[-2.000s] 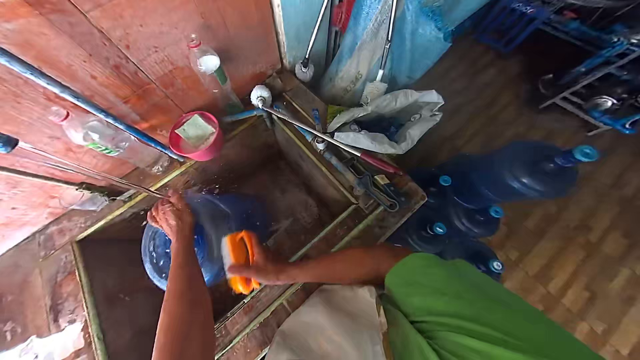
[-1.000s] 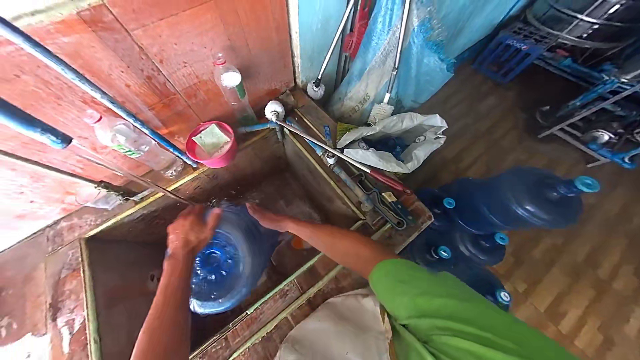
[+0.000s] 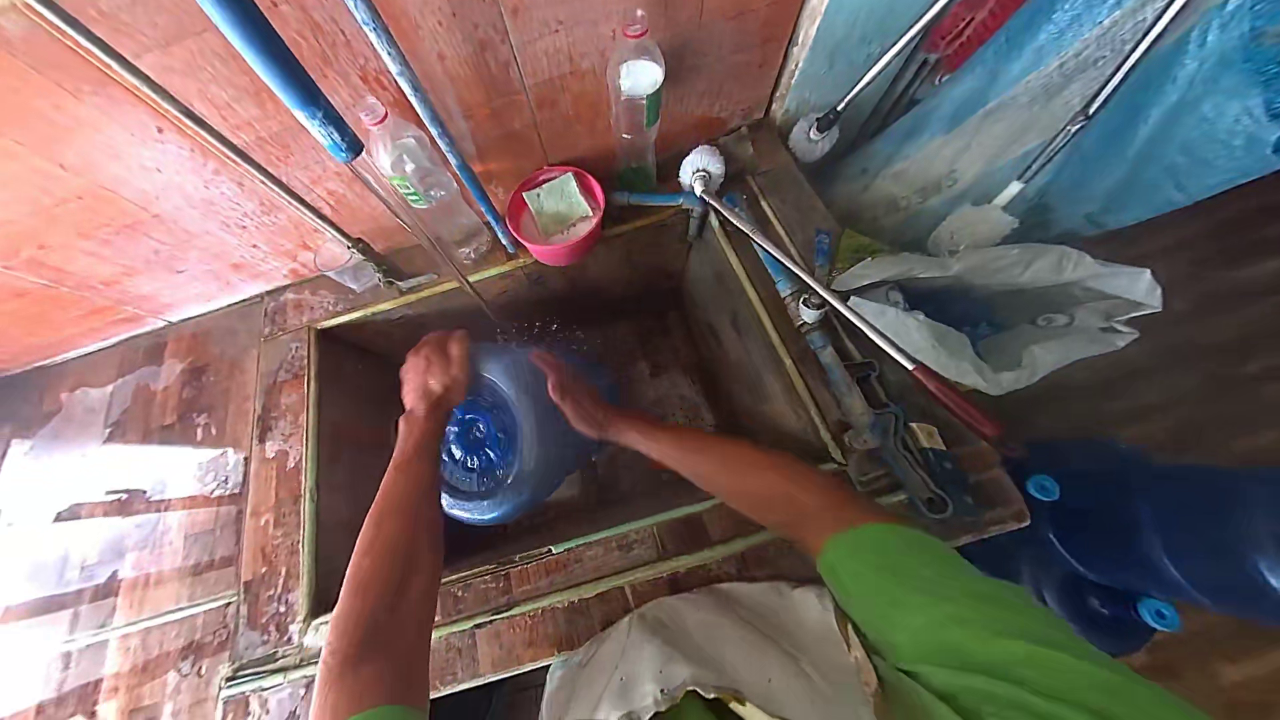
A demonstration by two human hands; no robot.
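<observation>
A large blue plastic water jug (image 3: 535,440) lies on its side in a tiled basin (image 3: 650,370), its round base facing left. My left hand (image 3: 436,372) rests at the upper left edge of the base, fingers curled and blurred. My right hand (image 3: 575,392) lies on the top of the jug's side, fingers extended and the palm turned to it. A thin stream of water (image 3: 430,235) falls from above the basin's back rim, and drops splash behind the jug. The jug's neck is hidden or blurred.
A pink bucket (image 3: 552,250) with a sponge (image 3: 558,205) and plastic bottles (image 3: 634,110) stand on the back ledge. A long-handled brush (image 3: 800,270) lies across the right rim. A white sack (image 3: 1050,300) and several blue jugs (image 3: 1150,520) are at the right.
The orange object seen in my right hand two seconds ago is no longer in it; that hand now lies on the jug. The jug has turned so its base shows. The view has moved closer.
</observation>
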